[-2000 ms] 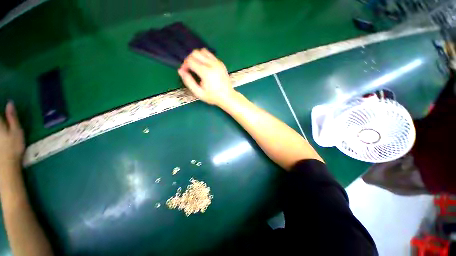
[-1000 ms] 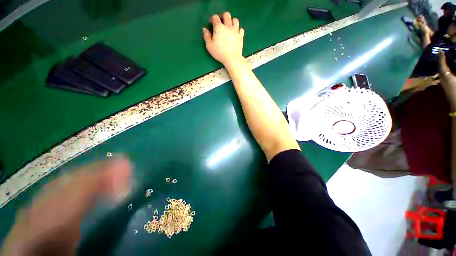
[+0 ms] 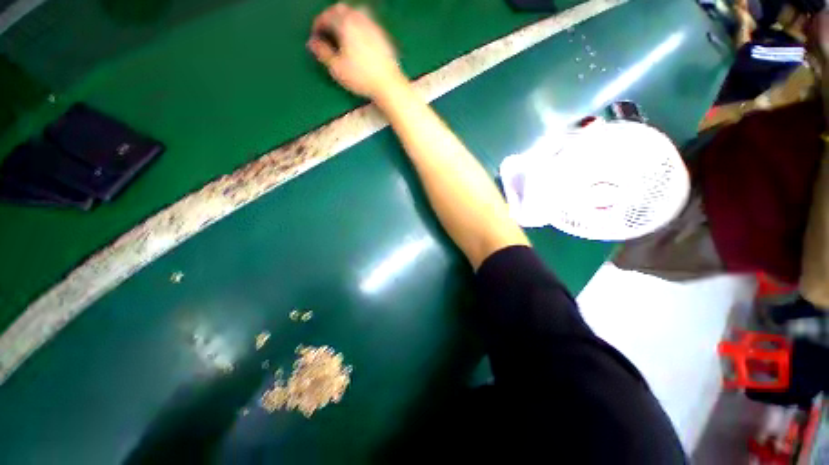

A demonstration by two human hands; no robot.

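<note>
My right hand (image 3: 356,53) is over the green conveyor belt (image 3: 209,100), just beyond the pale edge rail (image 3: 264,170). Its fingers are curled and blurred, and I cannot tell whether they hold anything. My left hand is not in view. Several black flat units (image 3: 102,150) lie overlapping on the belt at the left, the outer ones near the picture's edge. A heap of small beige-gold rings (image 3: 315,380) lies on the glossy green workbench (image 3: 400,359), with a few single rings around it.
A white round fan (image 3: 607,182) stands on the bench at the right, with a dark slim object (image 3: 625,111) behind it. Part of another black unit (image 3: 531,4) shows at the top. A person in dark red clothing (image 3: 759,186) is at the right, with red stools (image 3: 756,360) below.
The black units have shifted left in view. My right hand has moved left and its spread fingers have curled. My left hand, blurred over the bench before, has left the picture.
</note>
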